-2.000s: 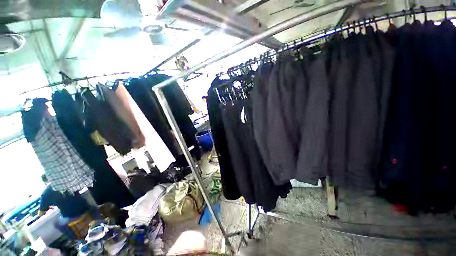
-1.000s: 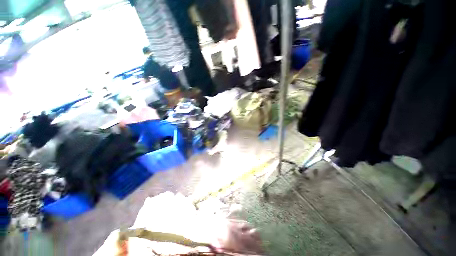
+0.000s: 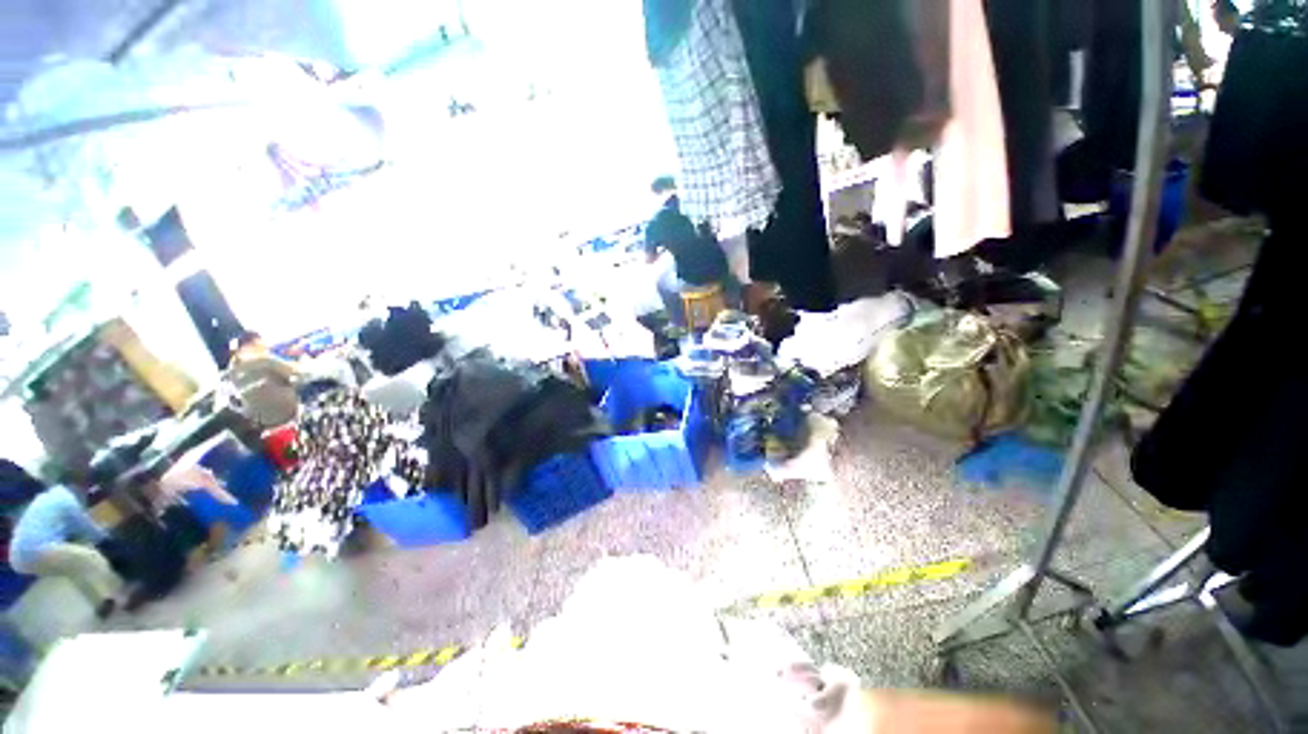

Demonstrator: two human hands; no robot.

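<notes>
A pale pink garment (image 3: pixel 617 645), almost white in the glare, lies in a heap at the bottom middle. A reddish-brown strip (image 3: pixel 588 727) shows on it, cut off by the bottom edge. My right hand (image 3: pixel 829 691) is blurred and washed out at the garment's right side, with the skin-toned forearm running right along the bottom edge. Whether its fingers grip the cloth cannot be told. I cannot make out my left hand in the glare.
A white tabletop (image 3: pixel 101 681) shows at bottom left. Beyond are blue bins (image 3: pixel 648 456) with dark cloth (image 3: pixel 502 430), a tan sack (image 3: pixel 947 376), a metal rack post (image 3: pixel 1097 402), hanging clothes (image 3: pixel 717 122), and seated people at left (image 3: pixel 60 531) and near the windows (image 3: pixel 686 255).
The view has swung down and left from the clothes rails. The garment now shows larger at the bottom, and the bins and sack sit further right than one second ago.
</notes>
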